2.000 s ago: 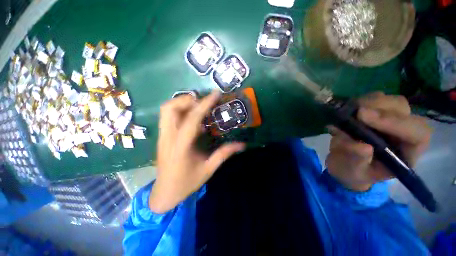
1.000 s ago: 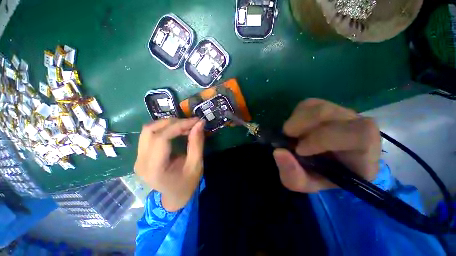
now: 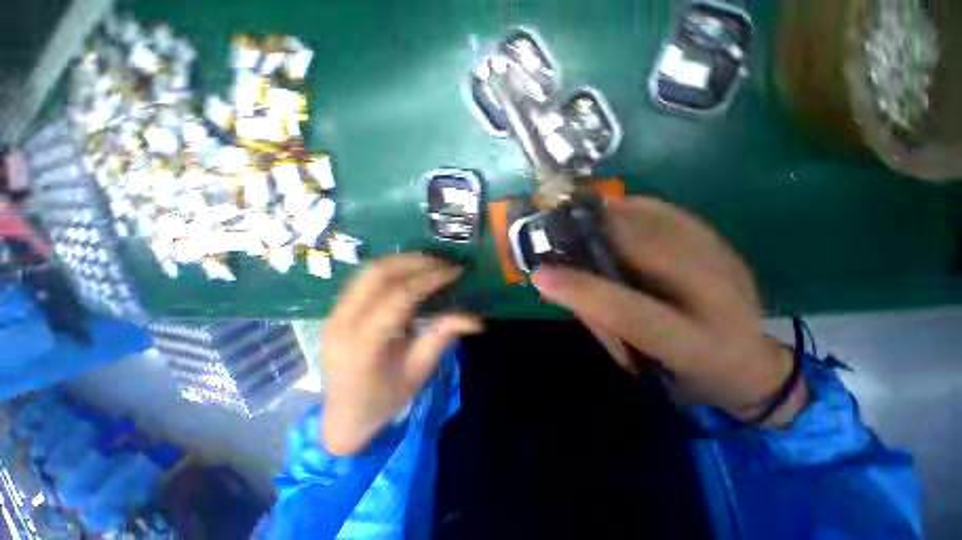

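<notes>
My right hand (image 3: pixel 675 306) is closed around the black handle of the soldering iron (image 3: pixel 527 132). The iron's blurred metal barrel points up and left over two watch cases. My right fingers are at a dark watch case (image 3: pixel 540 238) on the orange fixture (image 3: pixel 508 237) and partly cover both; whether they grip the case I cannot tell. My left hand (image 3: pixel 385 343) is left of the fixture, slightly blurred, thumb and index finger apart, with nothing visible between them. A third case (image 3: pixel 456 205) lies just left of the fixture. Any solder wire is too fine to see.
A large pile of silver-white battery cells (image 3: pixel 211 179) lies at the left. Another watch case (image 3: pixel 700 58) lies at the upper right. A tan tub (image 3: pixel 823 90) with silvery metal wool stands at the far right. Gridded trays (image 3: pixel 227 359) are below the bench edge. A black cord circles my right wrist.
The iron's tip has left the case on the fixture and swung up and left. My right hand has moved to the fixture. My left hand has drawn back from the case, its fingers wider apart.
</notes>
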